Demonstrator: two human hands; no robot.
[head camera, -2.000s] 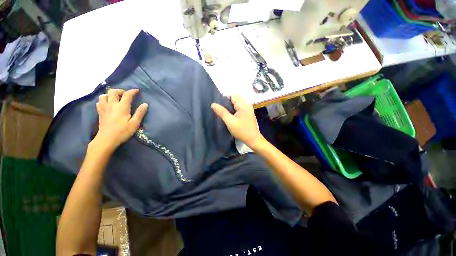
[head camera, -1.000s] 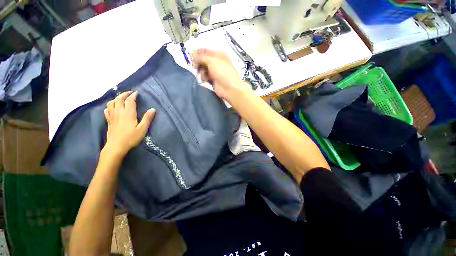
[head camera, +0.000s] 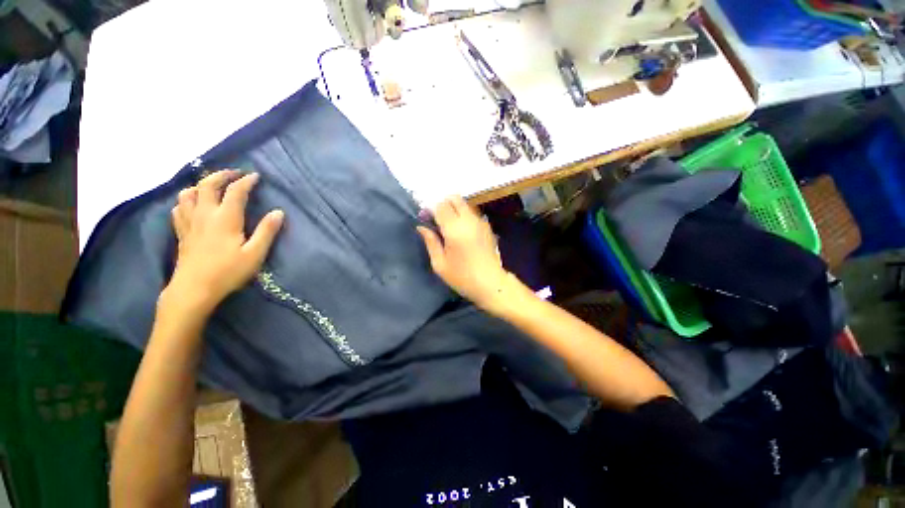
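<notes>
The garment panel (head camera: 327, 233), grey-blue with a dark border, lies over the white table's front edge and down over my lap. A pale embroidery line (head camera: 310, 317) runs across it. My left hand (head camera: 220, 230) lies on the panel's upper left part, fingers spread near the dark border. My right hand (head camera: 461, 243) is at the panel's right edge, with the edge under or between thumb and fingers. The sewing machine's needle area (head camera: 365, 55) is beyond the panel's top corner, and no cloth shows under it.
Fabric shears (head camera: 506, 109) and thread snips (head camera: 571, 77) lie on the white table (head camera: 437, 149). A green basket (head camera: 784, 193) with dark pieces stands at the right, cloth heaped below it. A cardboard carton (head camera: 223, 437) is at the lower left.
My right hand went up near the needle area, then came back down to the panel's right edge. The panel shifted slightly left and lies flatter. My left hand stayed on the panel.
</notes>
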